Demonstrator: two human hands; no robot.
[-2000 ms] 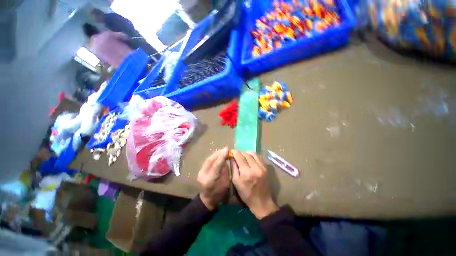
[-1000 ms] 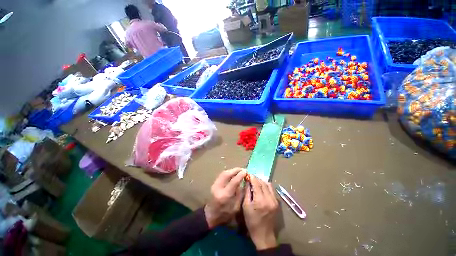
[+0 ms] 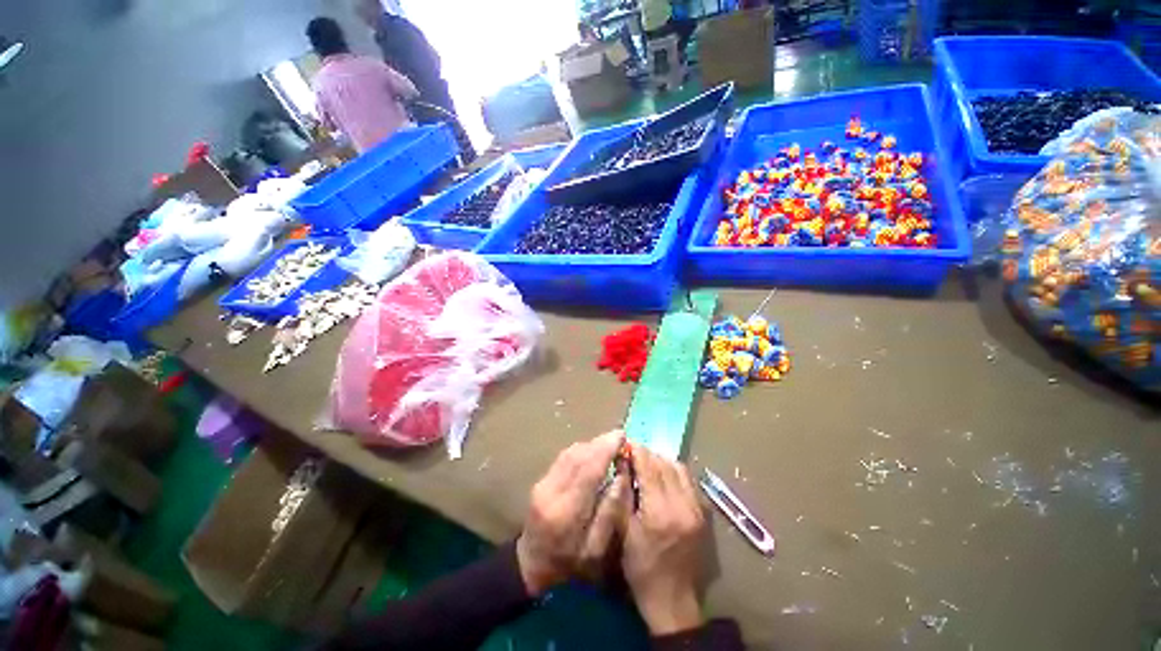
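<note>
My left hand (image 3: 570, 511) and my right hand (image 3: 665, 534) meet at the near end of the green board (image 3: 668, 382). Their fingertips pinch a tiny orange-red piece (image 3: 625, 450), mostly hidden by the fingers. A small pile of red pieces (image 3: 625, 351) lies left of the board. A small pile of blue-and-yellow striped cones (image 3: 744, 355) lies right of it. Pale thread snips (image 3: 736, 511) lie on the table right of my right hand.
Blue crate of finished pieces (image 3: 828, 265) behind the board; crates of dark parts (image 3: 598, 274) beside it. Bag of red pieces (image 3: 427, 350) at left, bag of striped cones (image 3: 1097, 261) at right. Pale pieces (image 3: 318, 318) far left. White scraps on the brown table (image 3: 879, 420). Two people stand behind.
The view has swung up and steadied since two seconds ago, showing more of the room. My hands stay together at the board's near end, and the pinched piece is now more covered by fingers.
</note>
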